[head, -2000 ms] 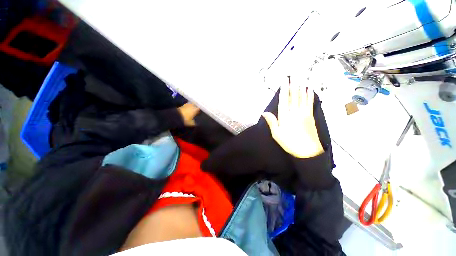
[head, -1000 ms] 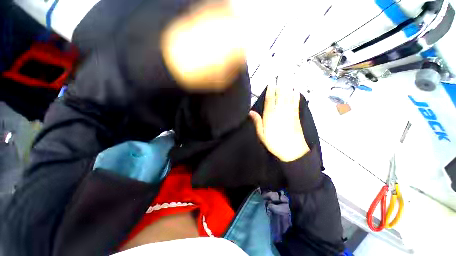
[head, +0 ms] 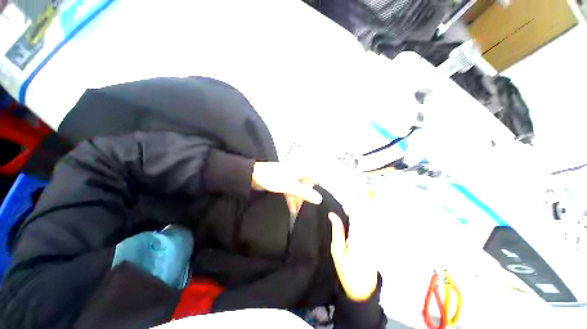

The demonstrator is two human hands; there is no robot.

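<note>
The black garment lies over the white table edge and my lap, a wide part spread up to the left. My left hand reaches in from the left, fingers closed on a fold of the cloth near the machine head. A small pale strip shows beneath its fingers. My right hand lies along the cloth's right edge, thumb toward the cloth; its other fingers are washed out by glare. The needle area is too bright to make out.
The white sewing machine with a blue stripe and dark control panel stands at right. Scissors with red and yellow handles lie at lower right. A blue crate and red stool are at left. A cardboard box is at upper right.
My left hand has come down from its raised, blurred position onto the cloth near my right hand. The garment now spreads over the table at left. The view has tilted toward the room.
</note>
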